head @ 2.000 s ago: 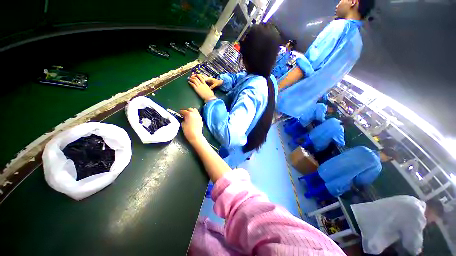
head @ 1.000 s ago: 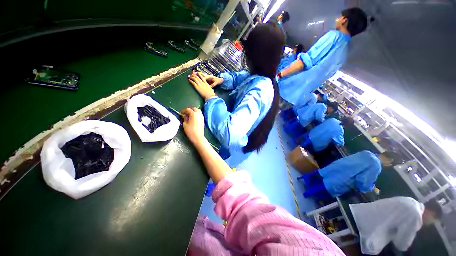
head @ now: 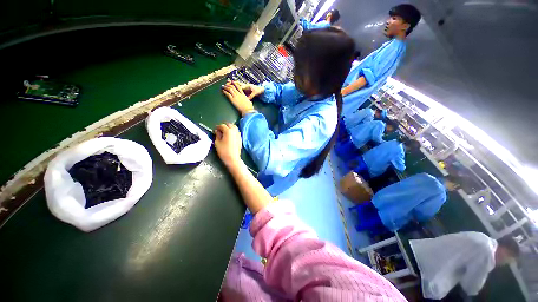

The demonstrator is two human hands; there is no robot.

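Note:
My right hand (head: 228, 143) rests on the dark green bench at the end of a pink sleeve, fingers curled. A thin stick-like tool (head: 205, 127) touches or lies by its fingertips; whether I grip it is unclear. Left of the hand is the smaller white bag (head: 154, 137), with black pieces and a pale bit inside. Further left is the larger white bag (head: 56, 191), holding a heap of black parts (head: 101, 179). My left hand is not in view.
The green belt (head: 118, 71) beyond the worn whitish tape strip carries a phone unit (head: 50, 92) at left and several more farther up. A neighbour in blue (head: 295, 130) sits close beyond my hand, hands on the bench near a stack of trays (head: 268, 63). Other workers are behind.
The phone unit on the belt has moved left. The seated neighbour's head has turned, and the standing person has shifted left in view. My right hand has stayed nearly still.

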